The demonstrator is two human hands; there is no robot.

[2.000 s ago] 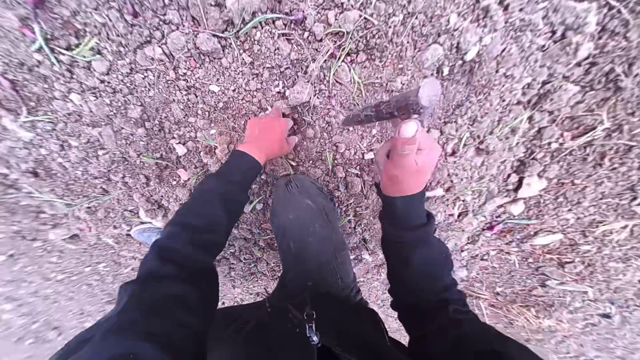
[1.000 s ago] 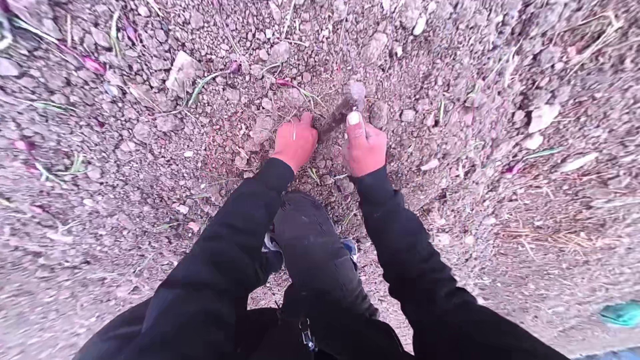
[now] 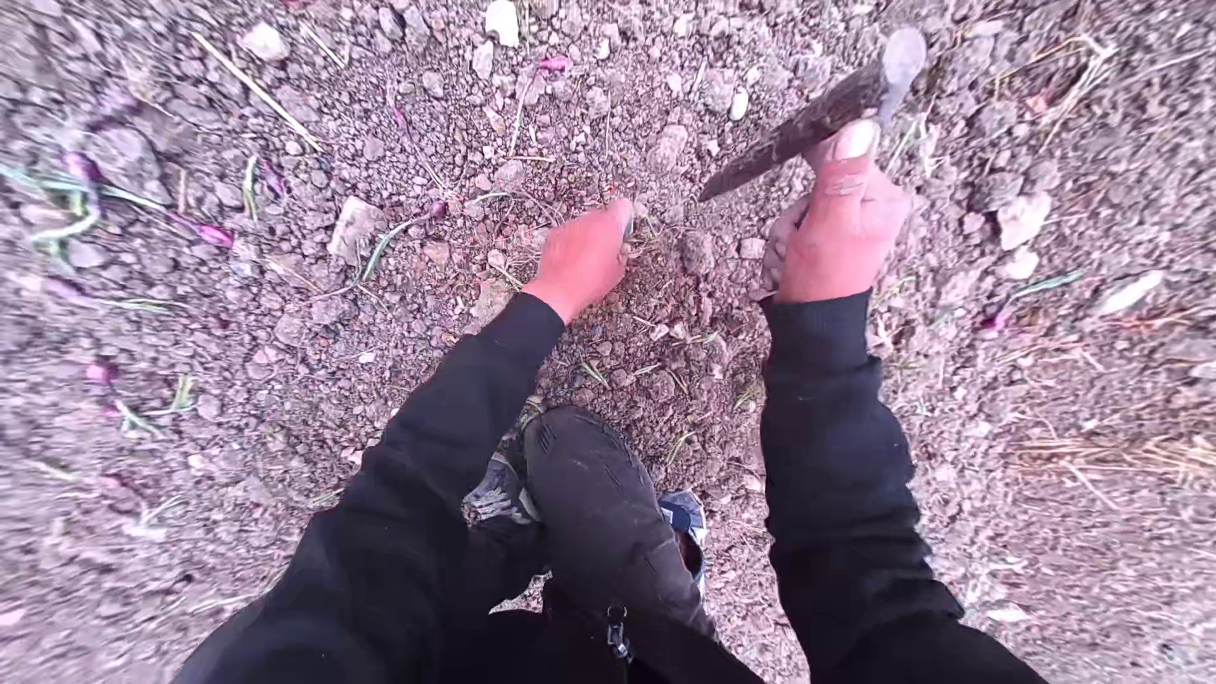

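My right hand [image 3: 845,223] is closed around a short hand tool [image 3: 798,128] with a dark, soil-covered blade and a pale rounded end; its pointed tip slants down to the left, clear of the ground as far as I can tell. To the left, my left hand [image 3: 584,256] is down at the stony soil, fingers curled in among thin dry roots or stems; whether it grips any of them is hidden. Beyond it lies a small purple onion [image 3: 438,209] with a green stalk. Another purple onion [image 3: 211,234] rests farther left.
Loose clods and stones cover the ground, among them a pale stone [image 3: 356,228] left of my left hand and a larger pale stone [image 3: 1024,218] at the right. Dry straw [image 3: 1121,456] lies at the right. My bent knee [image 3: 598,494] and a shoe [image 3: 684,518] are below my hands.
My hands were close together a second ago, with the tool's blade between them; now they are farther apart, and the tool is raised to the right of my left hand.
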